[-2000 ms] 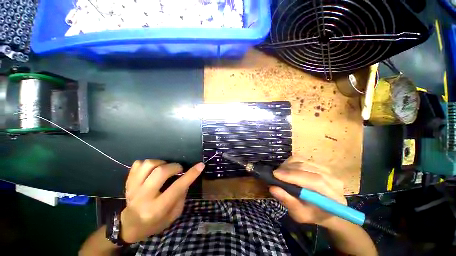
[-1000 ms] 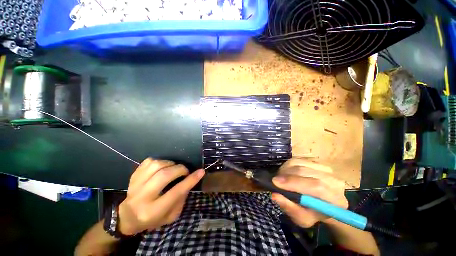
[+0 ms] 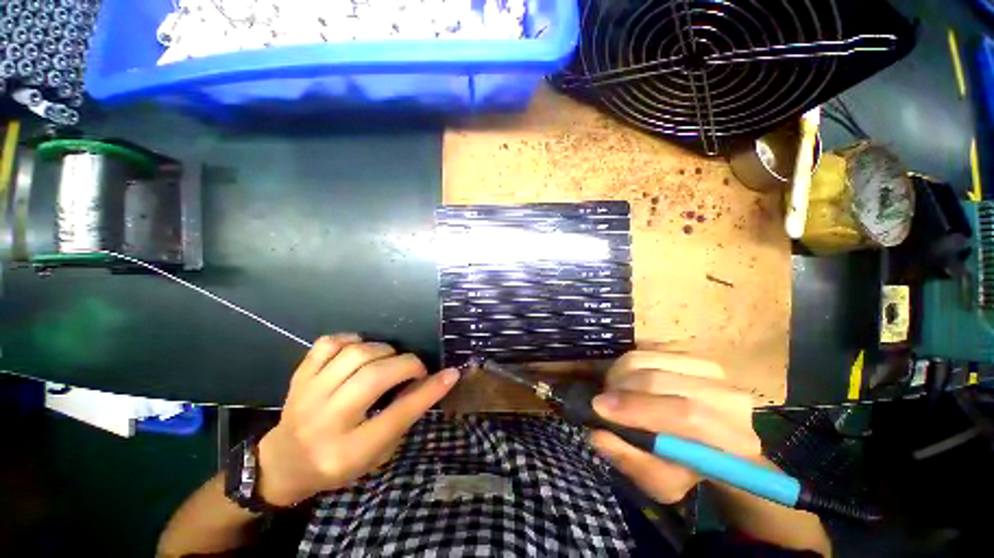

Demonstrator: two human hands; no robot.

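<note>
The black PCB panel (image 3: pixel 534 289) lies flat on the tan work board (image 3: pixel 708 327). My right hand (image 3: pixel 681 420) holds the soldering iron (image 3: pixel 725 466) by its black grip; the metal tip is at the panel's lower left corner. My left hand (image 3: pixel 354 409) pinches the thin solder wire (image 3: pixel 218 299) between thumb and index finger, close to the iron's tip. The wire runs from the solder reel (image 3: pixel 83 205) at left. The exact contact of wire and tip is too small to tell.
A blue plastic bin (image 3: pixel 327 74) heaped with white components (image 3: pixel 360 20) stands at the top. The fume extractor fan (image 3: pixel 708 60) is at upper right. A yellowish round tin (image 3: pixel 861 202) with a pale stick (image 3: pixel 803 174) sits right of the board. Stacked finished panels (image 3: pixel 49 49) are upper left.
The iron tip and the wire end have moved down the panel's left side to its lower left corner. The whole view has shifted slightly. Both hands keep their hold.
</note>
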